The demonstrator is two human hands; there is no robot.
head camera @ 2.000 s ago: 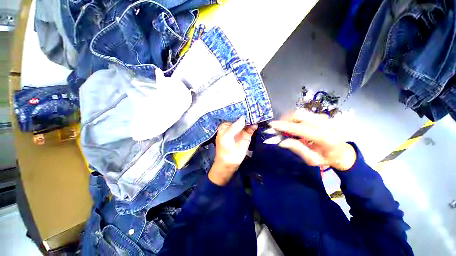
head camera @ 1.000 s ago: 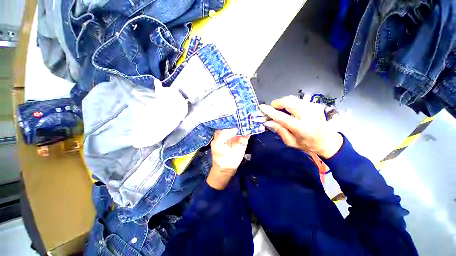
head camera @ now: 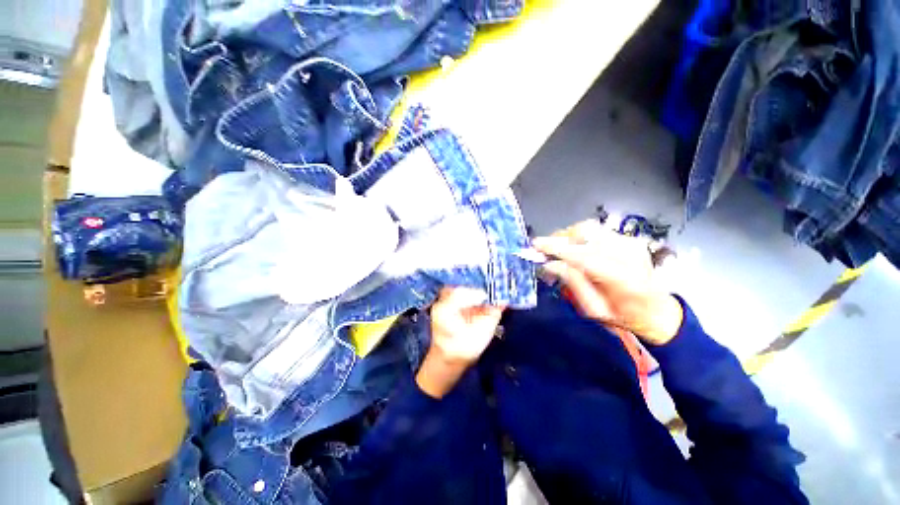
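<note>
A denim jacket (head camera: pixel 247 286) lies inside out, pale grey-blue, over the table edge, with a white pocket bag (head camera: pixel 340 242) on it. Its darker blue waistband (head camera: pixel 505 247) points toward my hands. My left hand (head camera: pixel 462 325) pinches the waistband's near corner. My right hand (head camera: pixel 602 271) is at the band's outer edge, with light pointed tips of a small tool, possibly thread snips (head camera: pixel 531 255), between the fingers and touching the band. Most of the tool is hidden in the palm.
More denim lies heaped on the white table (head camera: pixel 567 59) at the back left and below the jacket. A brown cardboard box (head camera: pixel 118 385) and a dark blue packet (head camera: pixel 116 237) are at left. Denim hangs at right (head camera: pixel 819 128). Yellow-black tape (head camera: pixel 814 314) marks the pale floor.
Two seconds ago my right hand was off the band with the tips showing; it has since come to the band's edge. My left hand still holds the corner. The view has shifted slightly.
</note>
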